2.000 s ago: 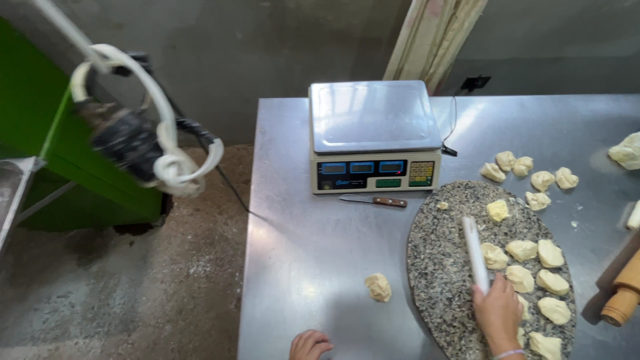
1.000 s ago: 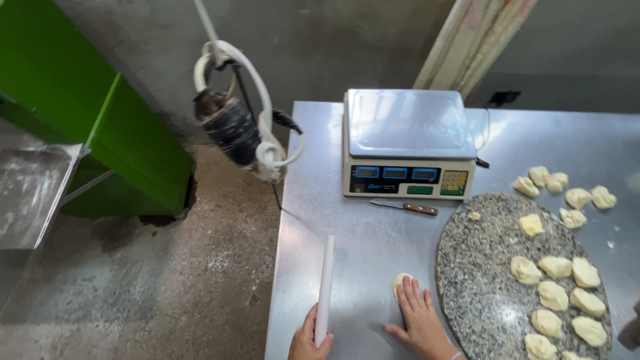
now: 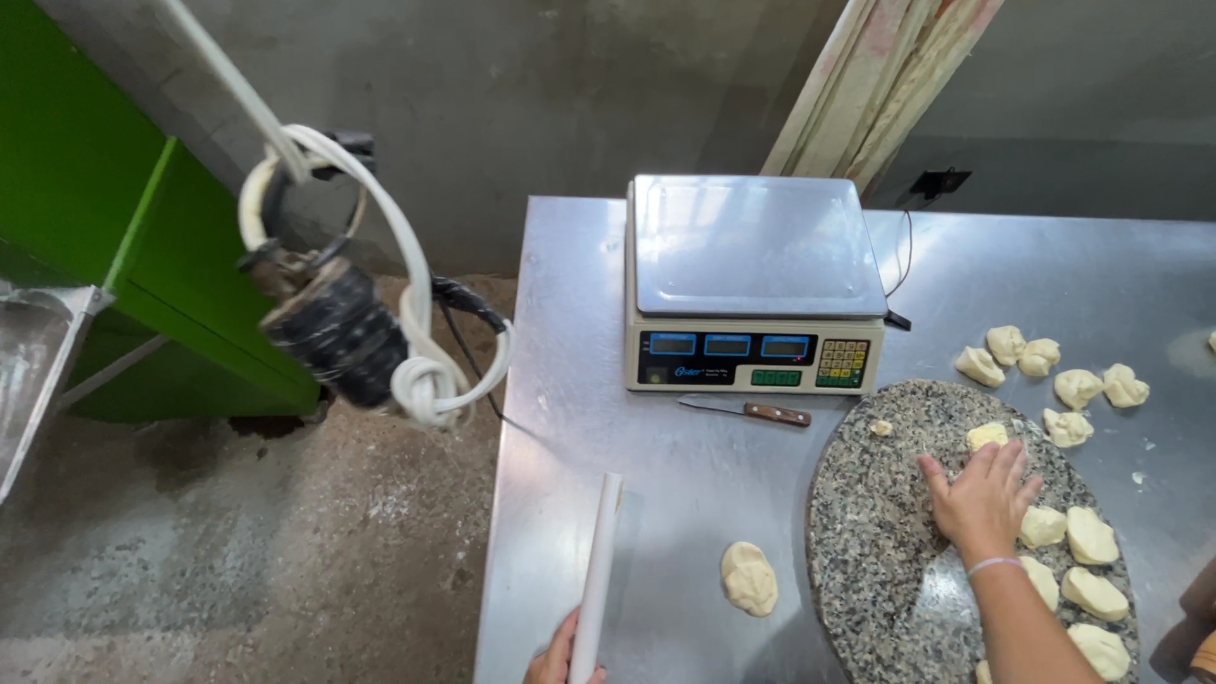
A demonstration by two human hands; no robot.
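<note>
My left hand [image 3: 560, 655], at the bottom edge, is closed around the lower part of a white rod [image 3: 598, 575]. My right hand [image 3: 980, 499], a band at its wrist, is over the round granite slab [image 3: 869, 541] with fingers spread, its fingertips at a yellowish lump [image 3: 988, 436] that looks like butter. Whether they touch it is hard to tell. Several dough pieces [image 3: 1092, 535] lie on the slab to the right of that hand, some partly hidden by the forearm. A flattened dough piece [image 3: 749, 579] lies on the metal table between my hands.
A digital scale [image 3: 750, 285] stands at the table's back, with a wooden-handled knife [image 3: 777, 414] in front. More dough pieces [image 3: 1077, 389] lie behind the slab. A wooden rolling pin [image 3: 1205, 655] shows at the right edge. A bundled cable [image 3: 332, 323] hangs at left, beside a green cabinet [image 3: 190, 313].
The white rod was in my right hand two seconds ago and is in my left by one second ago. My right hand has moved from the dough piece on the table to the yellowish lump.
</note>
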